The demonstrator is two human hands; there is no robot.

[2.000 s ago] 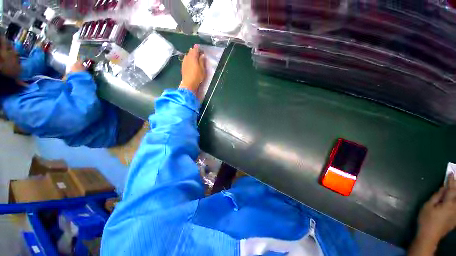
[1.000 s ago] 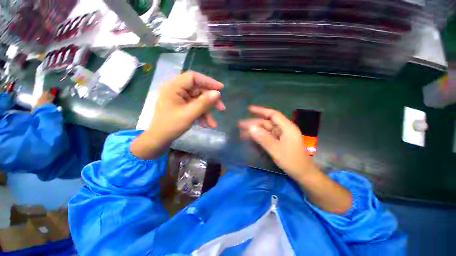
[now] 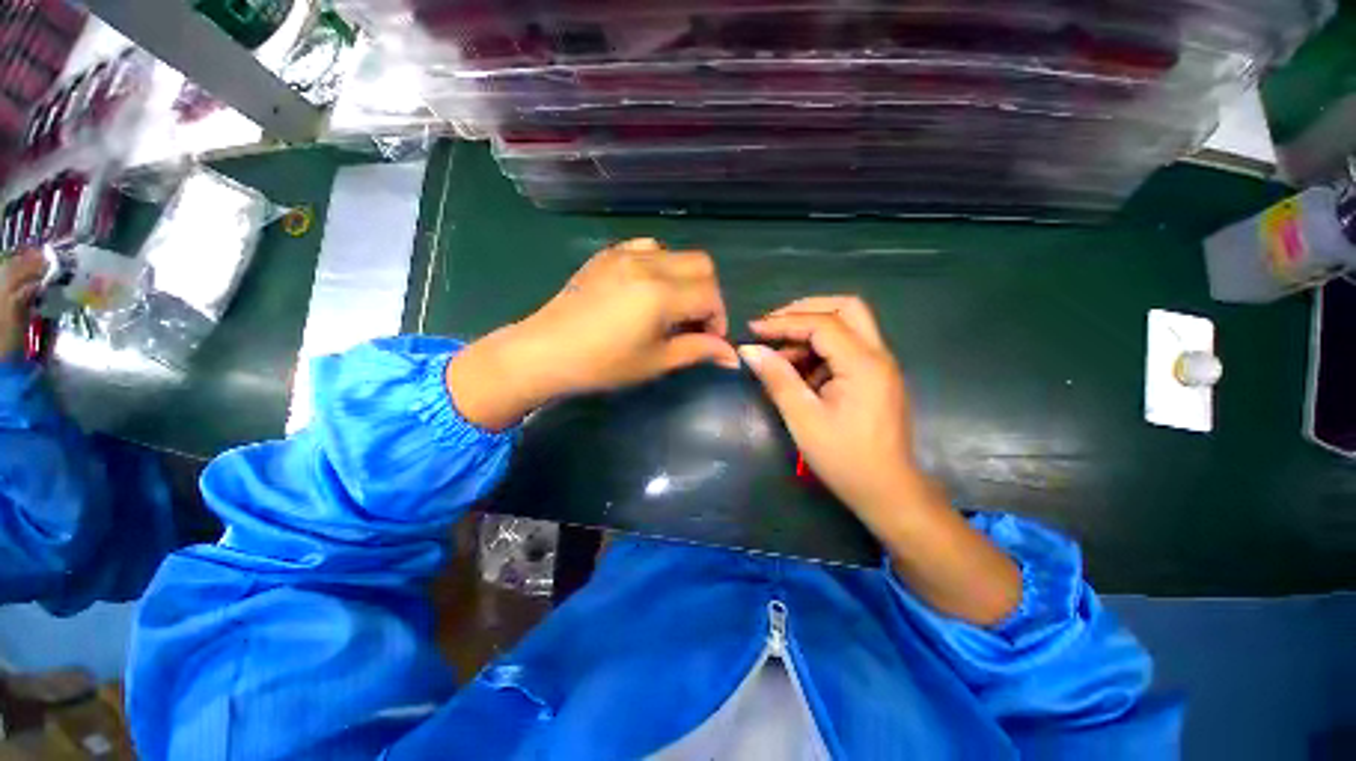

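My left hand (image 3: 632, 320) and my right hand (image 3: 848, 394) are bare and meet above the dark green mat, thumb and fingertips pinched close together. Whether something small or clear is between the fingertips cannot be told. A red handheld device (image 3: 805, 465) lies on the mat mostly hidden behind my right hand; only a small red piece shows. A white card (image 3: 1166, 399) lies to the right with a small round pale pad (image 3: 1197, 369) on it.
A tall stack of clear trays (image 3: 833, 134) stands at the far side. A pale bottle (image 3: 1271, 253) and a dark smartphone (image 3: 1338, 364) are far right. At left are a silver-white strip (image 3: 362, 245), a bagged white item (image 3: 204, 245) and a neighbour's hand and blue sleeve.
The view has turned right. My hands, first far apart at left and right, have come together, fingertips close. The device, fully visible two seconds ago, is now mostly covered by my right hand.
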